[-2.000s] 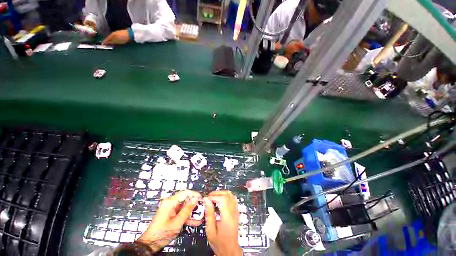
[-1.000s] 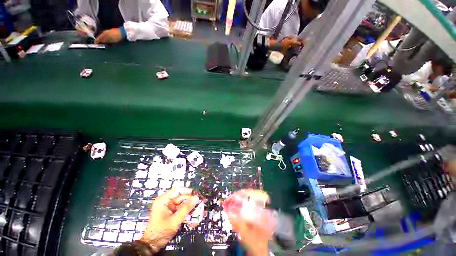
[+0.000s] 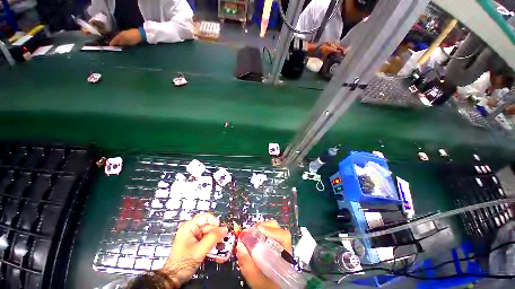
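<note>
My left hand (image 3: 193,244) holds a small white module (image 3: 222,248) with dark round spots over the clear blister tray (image 3: 127,262). My right hand (image 3: 262,248) grips a syringe (image 3: 274,261) with a clear-pinkish barrel. The syringe tip points left at the module's upper right, close to my left fingertips; whether it touches cannot be told. The green end of the syringe is low at the right, near the picture's bottom edge. White parts lie in the middle of the tray and red parts (image 3: 131,212) at its left.
A black tray (image 3: 39,214) stands left. The green belt (image 3: 141,121) with spaced modules runs beyond the tray. A slanting metal post (image 3: 344,93) rises right of centre. A blue unit (image 3: 361,206) and a pale hose (image 3: 429,219) are right. People in white coats sit across the belt.
My right hand first worked at the module with my left, then took up the syringe from the tray's right side and brought its tip to the module. The belt modules have shifted left slightly.
</note>
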